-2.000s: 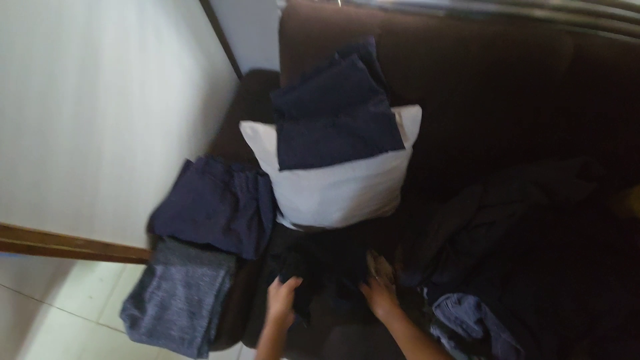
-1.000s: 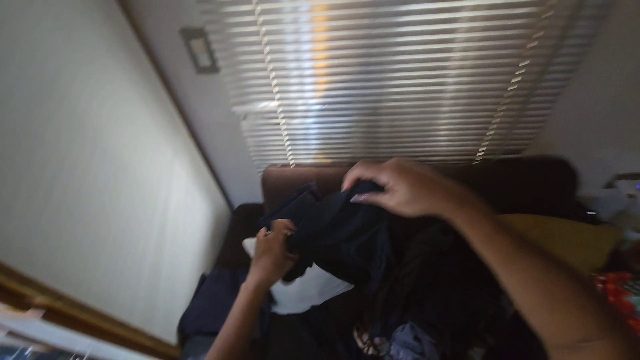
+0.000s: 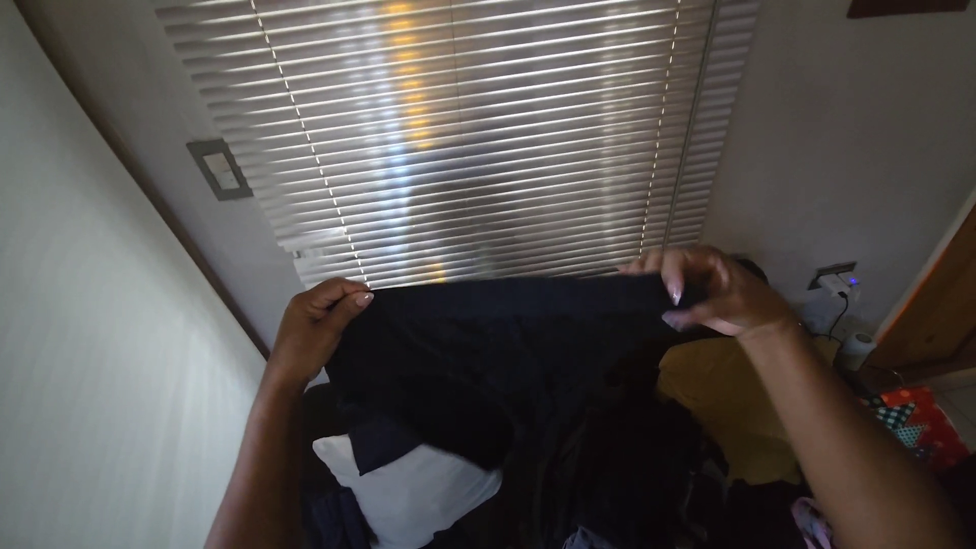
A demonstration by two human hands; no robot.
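Observation:
A black garment (image 3: 496, 343) hangs stretched by its straight top band between my hands. My left hand (image 3: 324, 324) pinches the band's left corner between thumb and fingers. At the opposite end, my right hand (image 3: 705, 293) is blurred, its fingers curved around the corner with thumb and forefinger a little apart; how firmly it grips is unclear. Below the garment shows a white cushion (image 3: 427, 492), with a dark folded cloth (image 3: 381, 450) on it. Dark clothes lie lower right, hard to tell from the garment.
Behind hangs a window blind (image 3: 488, 152), with a light switch (image 3: 221, 170) to its left. A mustard-coloured cushion or cloth (image 3: 724, 404) lies at the right. Farther right are a plugged-in charger (image 3: 835, 285) and a red patterned fabric (image 3: 926, 419). A pale panel (image 3: 99, 320) fills the left side.
The black garment, bunched between my hands a second ago, is now spread wide. My hands have moved apart. The view has tilted up from the sofa to the blind.

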